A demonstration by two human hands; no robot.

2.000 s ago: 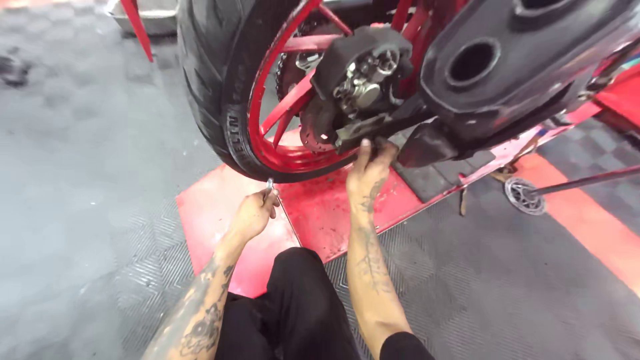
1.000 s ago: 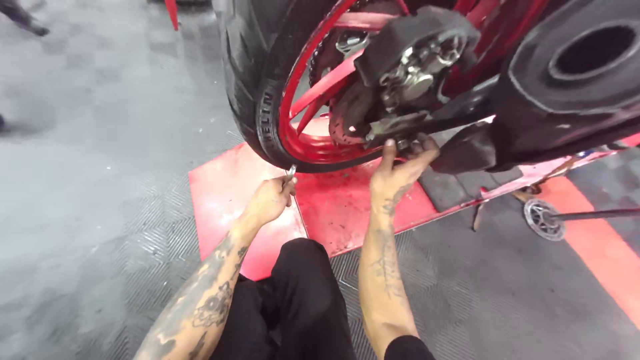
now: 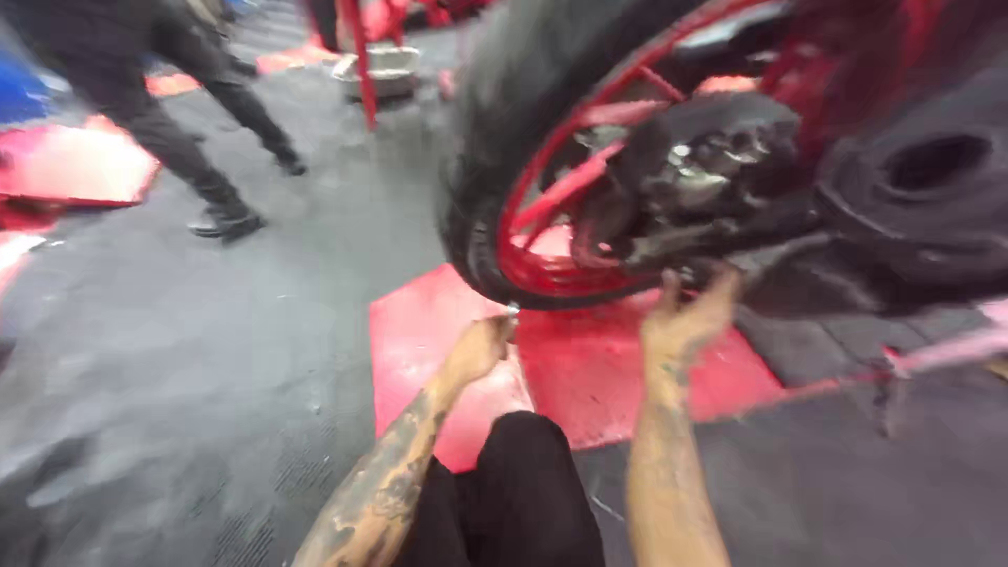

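Observation:
A motorcycle's rear wheel with a red rim (image 3: 539, 272) and black tire (image 3: 480, 181) stands over a red metal platform (image 3: 583, 386). My left hand (image 3: 482, 346) is closed around a small shiny metal piece (image 3: 513, 309), too blurred to name, just below the tire. My right hand (image 3: 693, 311) reaches up with its fingers spread at the underside of the dark swingarm area, right of the rim; its fingertips are blurred, and whether they hold anything is unclear. Above it are the brake caliper (image 3: 709, 169) and, to the right, the black exhaust (image 3: 929, 169).
A person in dark trousers (image 3: 169, 126) walks on the grey floor at the upper left. Beside a red stand leg (image 3: 360, 63) sits a pale basin (image 3: 386, 71). Another red platform (image 3: 79, 161) lies at the far left. A red bar (image 3: 953, 350) extends at the right.
The view has swung left, and a walking person has come into it. My hands remain in about the same places by the wheel.

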